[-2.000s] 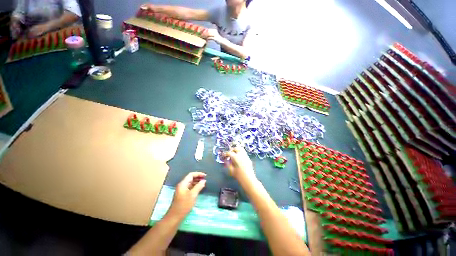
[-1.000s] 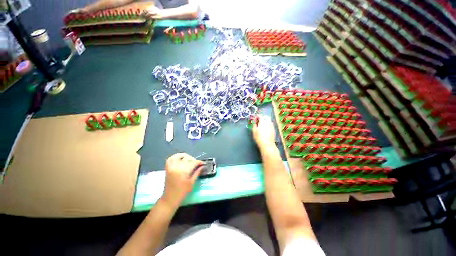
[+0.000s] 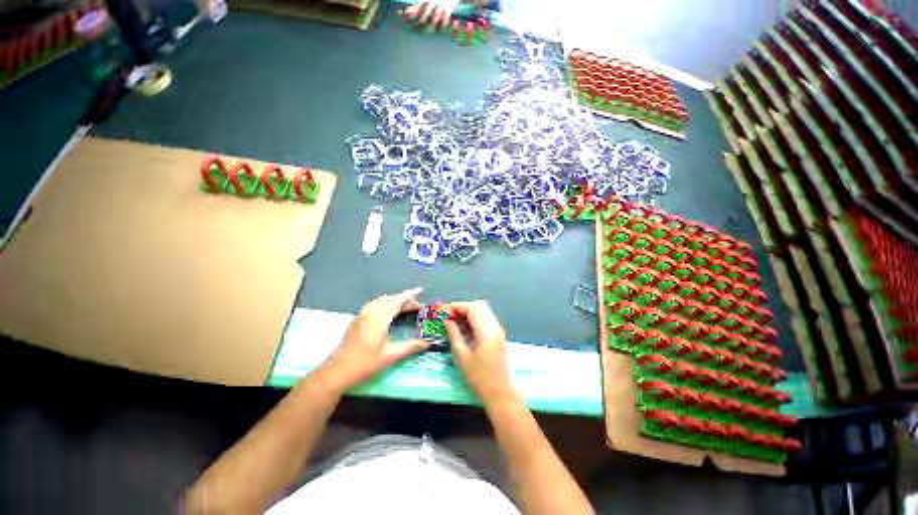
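Note:
A red-and-green piece (image 3: 433, 321) is between my hands at the bench's front edge, over the spot of the dark fixture, which is mostly hidden. My right hand (image 3: 477, 342) grips the piece from the right with its fingertips. My left hand (image 3: 376, 334) is at its left side, thumb and fingers spread around it; whether they press on it is hard to tell. A heap of silvery square frames (image 3: 483, 171) lies beyond. A cardboard sheet (image 3: 151, 262) at the left bears one short row of red-and-green pieces (image 3: 258, 180).
A filled cardboard sheet (image 3: 622, 402) stands at the right, with tall stacked sheets (image 3: 805, 201) beyond it. A pale stick (image 3: 372, 231) and a loose frame (image 3: 584, 298) lie on the mat. Another filled sheet (image 3: 629, 89) and a person's hand (image 3: 435, 12) are at the back.
My right hand has come from beside the filled sheet to the bench edge with a red-and-green piece. My left hand has opened around it. The camera view has shifted.

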